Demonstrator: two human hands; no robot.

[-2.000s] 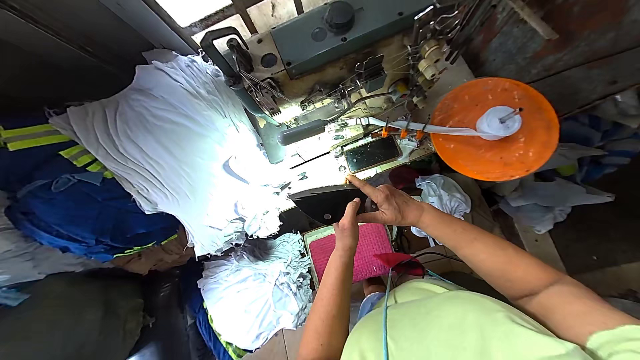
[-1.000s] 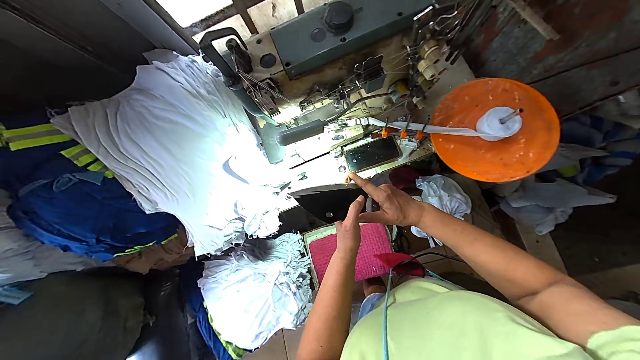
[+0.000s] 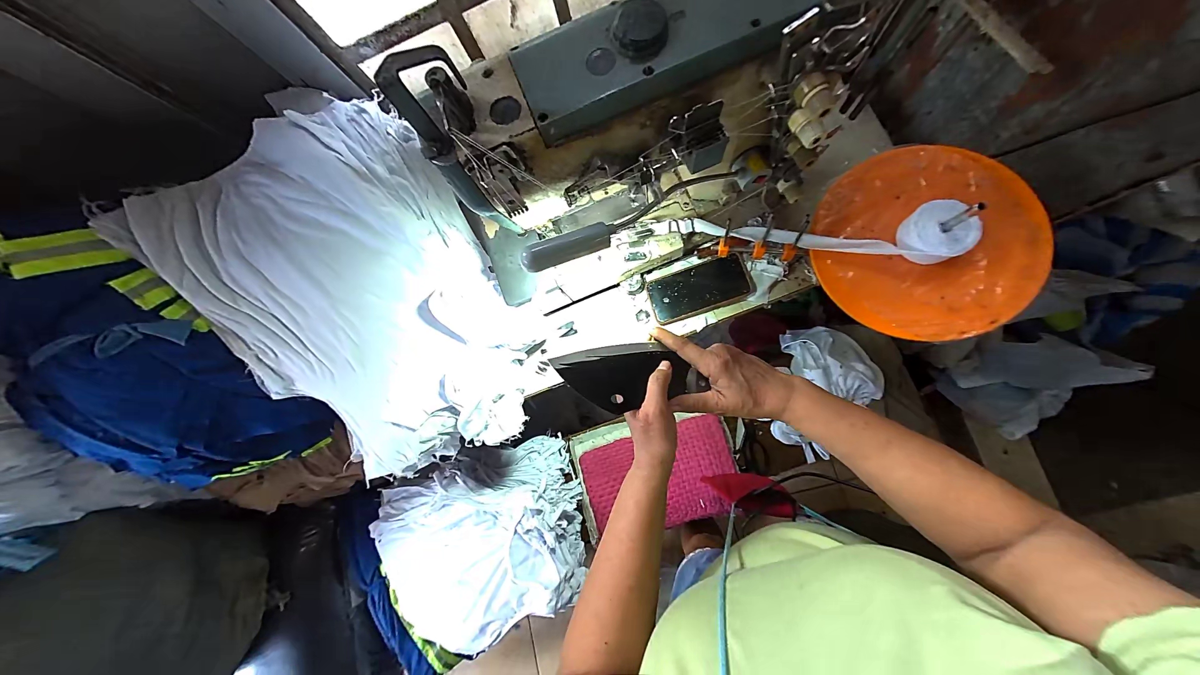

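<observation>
My right hand (image 3: 741, 380) is at the front edge of the sewing machine's bed, index finger stretched to a small yellowish spot there, thumb apart and towards my left hand. Nothing shows between its finger and thumb. My left hand (image 3: 653, 417) is just left of it, one finger pointing up beside a dark plate with a hole (image 3: 600, 380); whether it holds anything is hidden. Beyond the hands lie a smartphone (image 3: 700, 289) with a dark screen and the industrial sewing machine (image 3: 647, 56). White tape runs from a roll (image 3: 937, 230) on an orange disc (image 3: 937, 300) through orange clips to the machine.
Stacked white fabric pieces (image 3: 309, 234) cover the left side, with another white heap (image 3: 478, 553) lower down. Blue garments with yellow-green stripes (image 3: 169, 394) lie far left. A pink woven pad (image 3: 689, 459) is below my hands. White cloth (image 3: 834, 366) hangs at right.
</observation>
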